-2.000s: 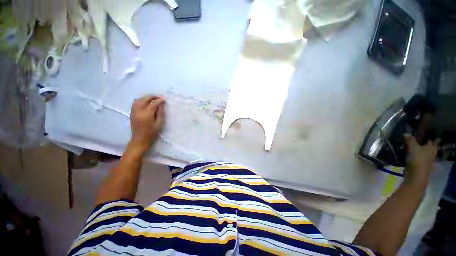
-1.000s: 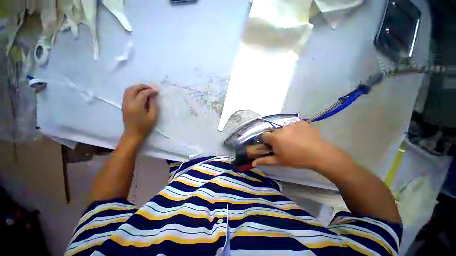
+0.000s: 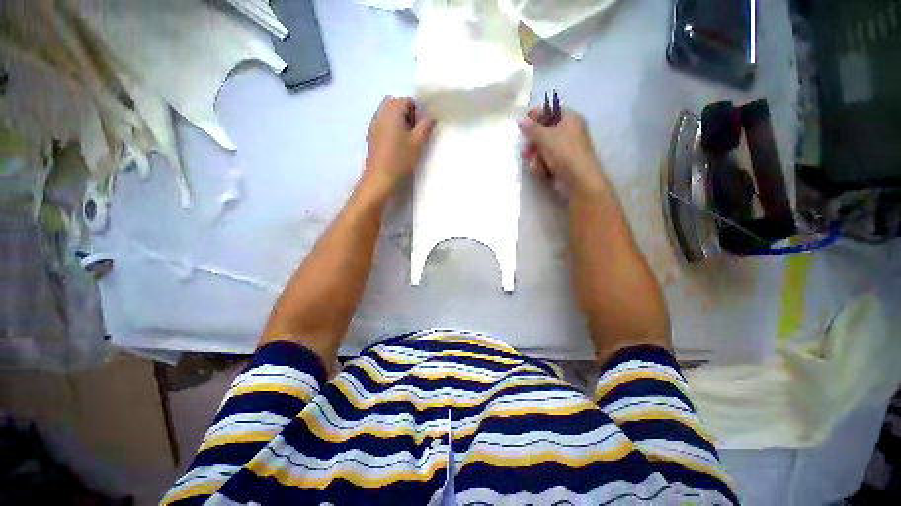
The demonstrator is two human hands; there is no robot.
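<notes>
The narrow cream panel (image 3: 467,188) lies lengthwise on the table, its U-shaped cutout and two pointed ends toward me. My left hand (image 3: 397,143) pinches the panel's left edge. My right hand (image 3: 561,148) is at its right edge, fingertips on the cloth, and also holds dark thread snips (image 3: 551,107) with the points sticking up between the fingers. The iron (image 3: 726,183) stands at the right, touched by neither hand.
Cream cut pieces (image 3: 148,59) hang at the upper left beside a dark phone (image 3: 299,44). A tape roll (image 3: 96,210) and thin white tape (image 3: 212,269) are at left. A dark tray (image 3: 712,40) is upper right; crumpled cream cloth (image 3: 790,395) lies lower right.
My right hand has let go of the iron, which now stands at the right. Both hands have moved forward to the panel's two edges. The snips now show in my right hand.
</notes>
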